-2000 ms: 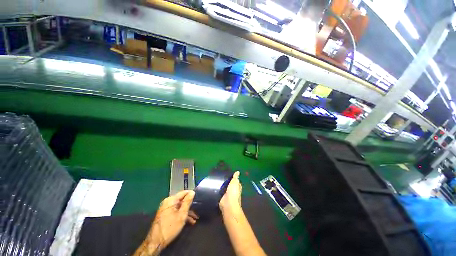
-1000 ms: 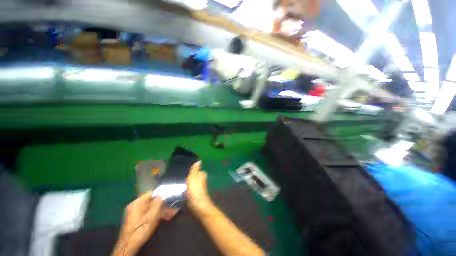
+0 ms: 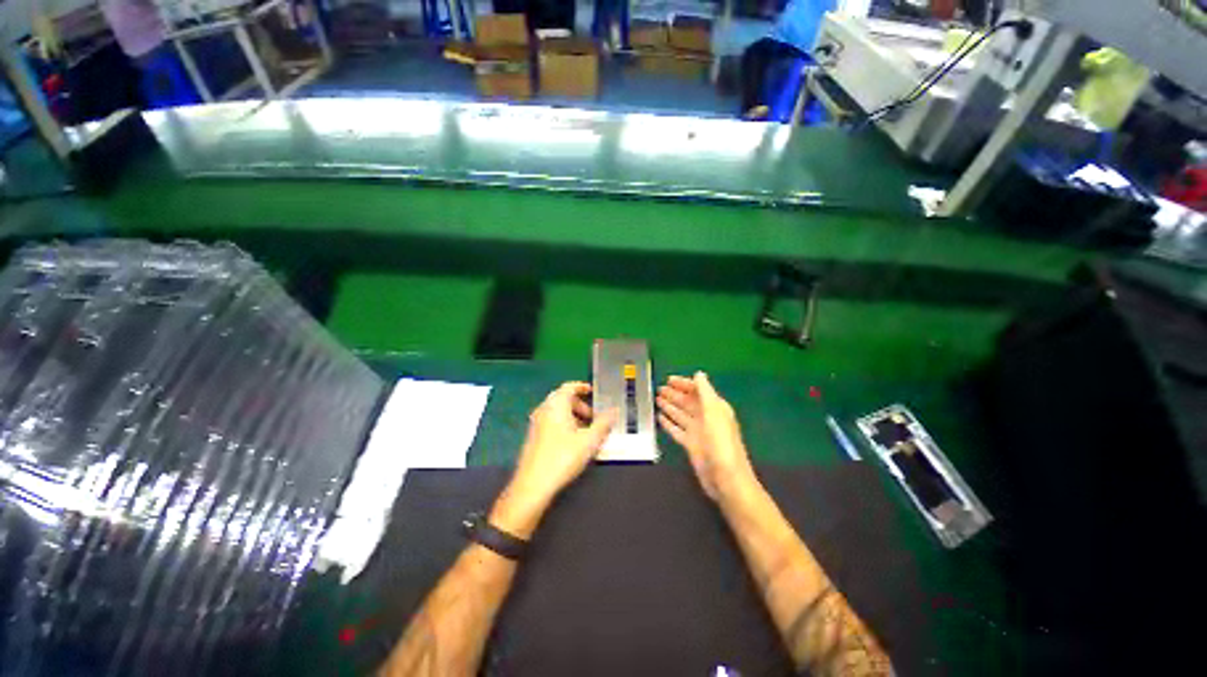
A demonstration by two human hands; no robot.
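Observation:
A display module (image 3: 639, 443) lies silver-grey back up, with an orange and black strip along its middle, just beyond the black work mat (image 3: 602, 582). My left hand (image 3: 563, 443) holds its left edge, thumb over the back. My right hand (image 3: 704, 430) is beside its right edge, fingers apart, holding nothing; I cannot tell if a fingertip touches it. A black phone-sized slab (image 3: 511, 319) lies on the green bench behind my left hand.
Clear ribbed blister trays (image 3: 172, 450) and white paper (image 3: 430, 430) are at left. A black open frame (image 3: 790, 307) lies at back right. A silver chassis (image 3: 924, 474) lies at right beside a light-blue stick (image 3: 842, 438). Large black trays (image 3: 1105, 450) stand at far right.
The black slab has left my hands and a black slab now lies on the bench behind. My left hand has taken hold of the silver-backed module. The camera view has turned.

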